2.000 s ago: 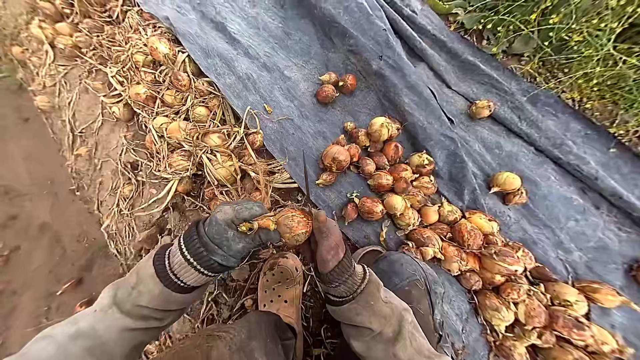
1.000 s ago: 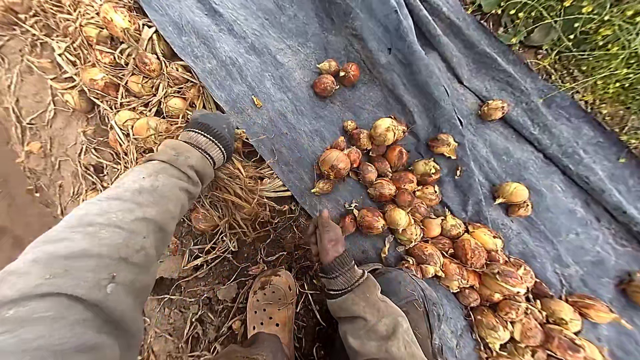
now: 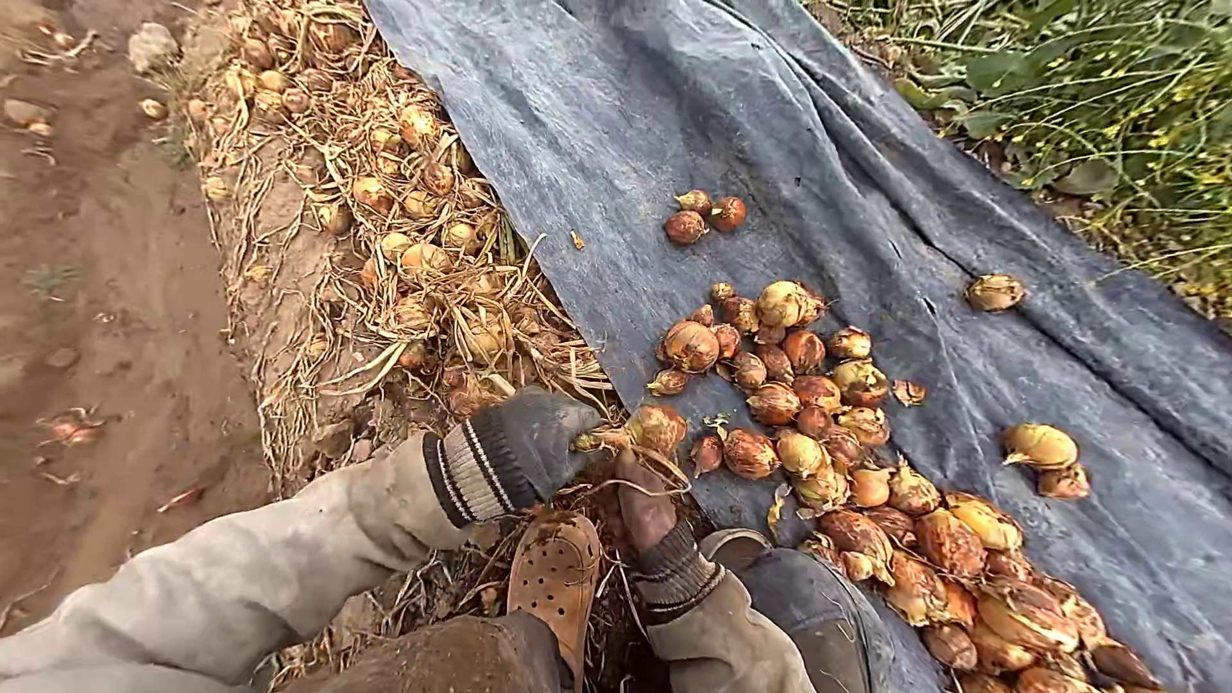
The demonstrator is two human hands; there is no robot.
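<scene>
My left hand (image 3: 553, 438), in a dark glove with a striped knit cuff, grips the dried neck of an onion (image 3: 657, 428). The round bulb points right, beside the edge of a blue-grey fabric sheet (image 3: 577, 144). Just below the bulb is my right hand (image 3: 645, 505), its fingers curled close to the neck; a thin curved dry leaf (image 3: 669, 467) loops over them. Whether it holds anything is hidden. On the sheet, to the right of both hands, lie several loose onions (image 3: 773, 402), which run into a denser heap (image 3: 1020, 611) at the lower right.
Unsheared onions with dry tops (image 3: 423, 255) lie in a row left of the sheet. Bare brown soil (image 3: 164, 366) is at the far left, green plants (image 3: 1088, 125) at the upper right. A tan perforated clog (image 3: 553, 577) stands below my hands.
My left hand, reaching out to the onion row one second ago, is back beside my right hand with an onion in it. Two seconds ago a thin dark blade showed above my right hand.
</scene>
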